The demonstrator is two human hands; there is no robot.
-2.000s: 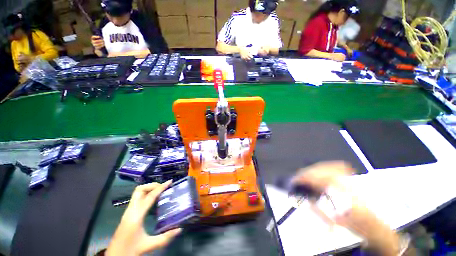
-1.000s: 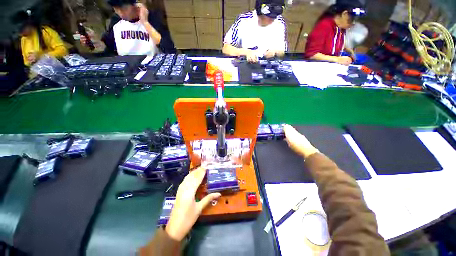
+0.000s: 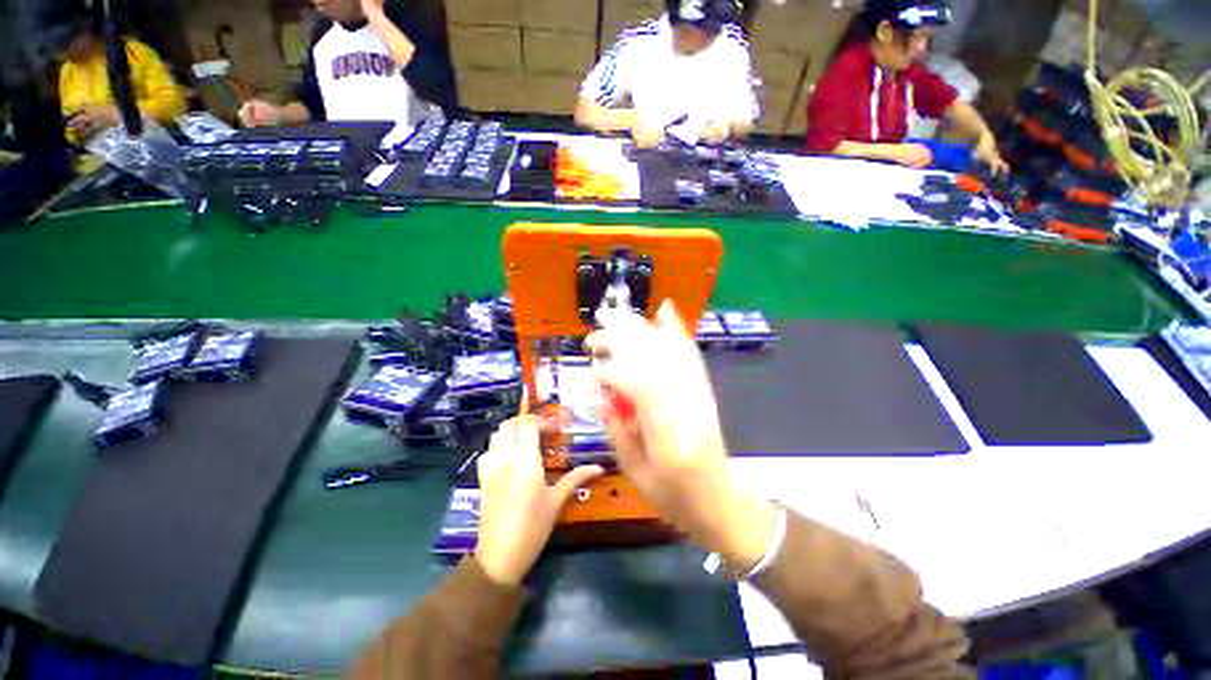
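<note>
The orange test fixture [image 3: 614, 242] stands upright in front of me. A black boxed device [image 3: 588, 449] sits in its nest under the clear acrylic block, largely covered by my hands. My left hand [image 3: 522, 489] grips the device at its left and front sides, thumb in front. My right hand [image 3: 657, 405] is closed around the red clamp handle [image 3: 622, 409], which is lowered over the front; only a bit of red shows. The clamp linkage [image 3: 616, 286] shows above my fingers.
A pile of devices [image 3: 452, 379] lies left of the fixture, with one device [image 3: 458, 522] nearer me. Three devices lie on the left black mat [image 3: 173, 531]. Two devices [image 3: 734, 328] lie at the right mat's back edge. White paper [image 3: 930, 531] lies right. People sit opposite.
The device moved from my left hand into the fixture. My right hand went to the right mat's back edge, then to the clamp handle, which has come down from upright.
</note>
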